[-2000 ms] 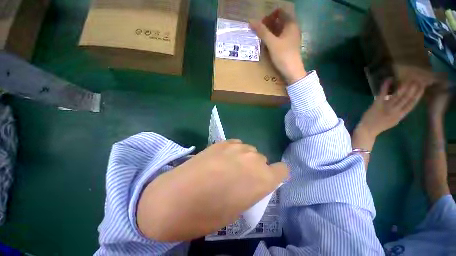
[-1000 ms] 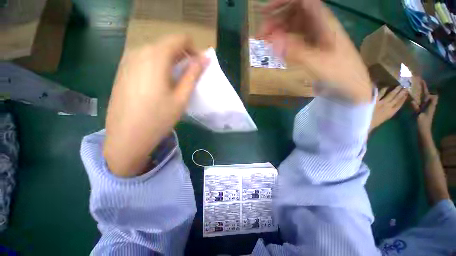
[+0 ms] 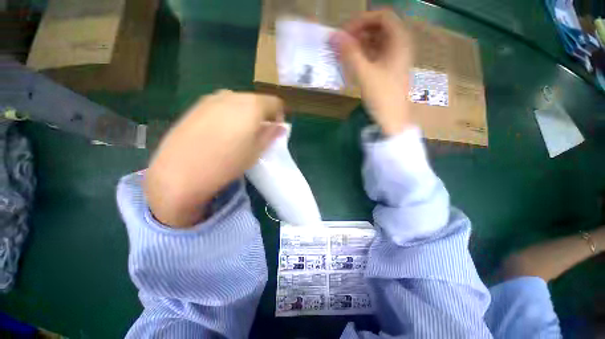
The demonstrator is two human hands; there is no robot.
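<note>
My right hand (image 3: 378, 59) holds a printed label (image 3: 306, 54) by its right edge, over the top of a brown carton (image 3: 302, 99); whether the label touches the carton I cannot tell. My left hand (image 3: 212, 155) is blurred and grips a curled white backing sheet (image 3: 286, 185) between thumb and fingers. A stack of label sheets (image 3: 325, 275) with four printed labels on top lies close to my body, partly under my right sleeve. A second carton (image 3: 458, 112) to the right bears a label (image 3: 429, 87).
Another carton (image 3: 79, 33) stands at the upper left. A grey metal arm (image 3: 73, 102) and a grey bundle (image 3: 14, 205) are at left. A pale loop (image 3: 270, 212) lies by the stack. A white tag (image 3: 558, 129) and another person's forearm (image 3: 560, 257) are at right.
The labelled carton has moved right, and another carton is now in front of my right hand, which now holds a label. The left hand's sheet hangs lower. The neighbour's carton is gone from the right.
</note>
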